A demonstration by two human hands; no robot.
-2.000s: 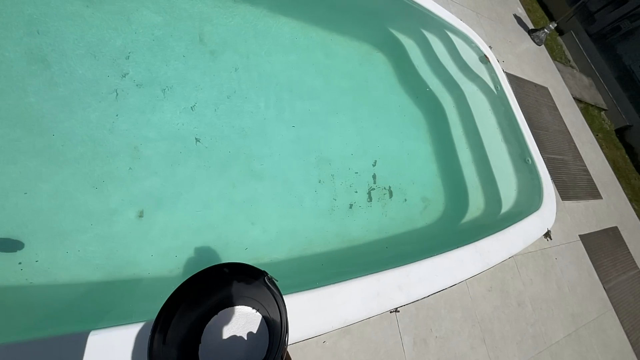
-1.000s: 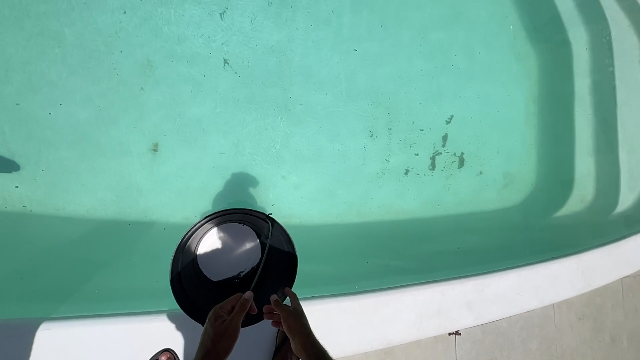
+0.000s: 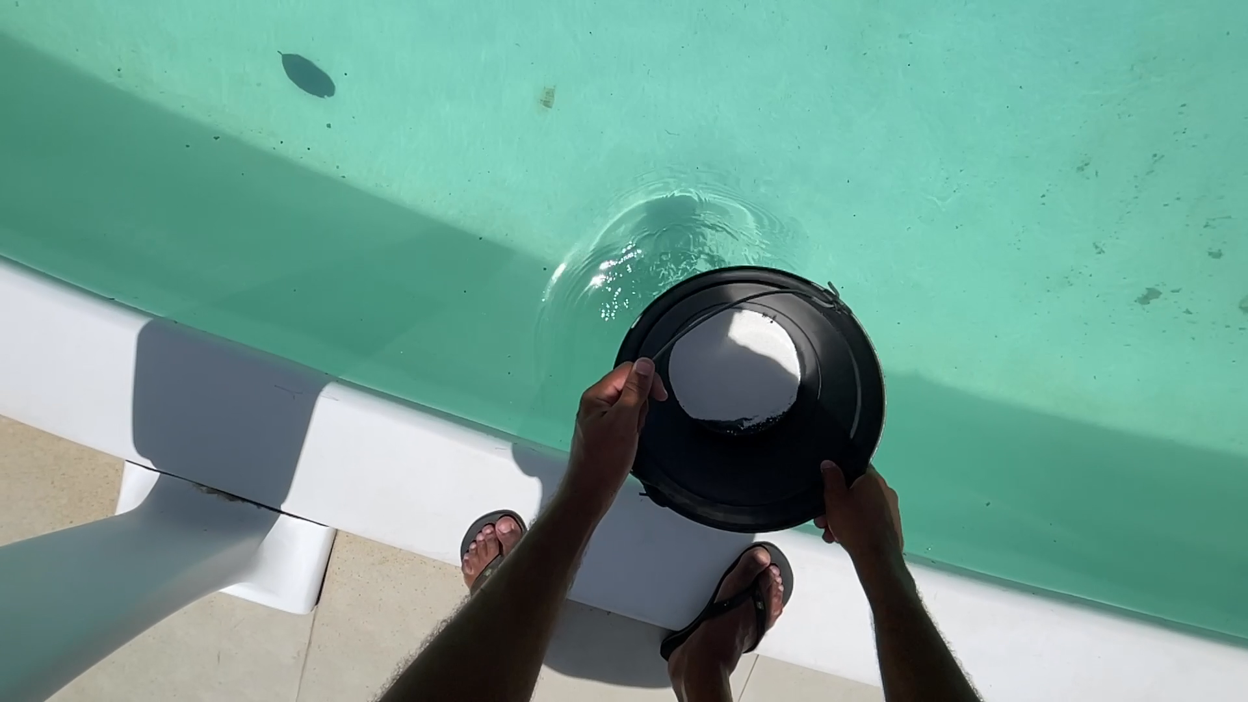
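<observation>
A round black bucket [image 3: 751,478] with a wire handle [image 3: 697,320] is tilted over the pool's inner edge, its mouth facing up toward me. White liquid or a pale bottom [image 3: 731,375] shows inside it; I cannot tell which. My left hand [image 3: 616,414] pinches the wire handle at the bucket's left side. My right hand [image 3: 863,507] grips the bucket's rim at the lower right, thumb on the inside. Ripples [image 3: 624,263] spread on the pool water [image 3: 877,175] just beyond the bucket.
My feet in black flip-flops [image 3: 717,609] stand at the white pool edge [image 3: 390,429], over beige paving [image 3: 390,595]. A smooth pale curved post or rail base [image 3: 156,575] stands at the lower left. A dark leaf [image 3: 308,75] and specks show in the pool.
My hands, together near the bucket's lower rim one second ago, are now apart on its left and right sides. Ripples have appeared beside the bucket. The view has shifted toward the pool edge.
</observation>
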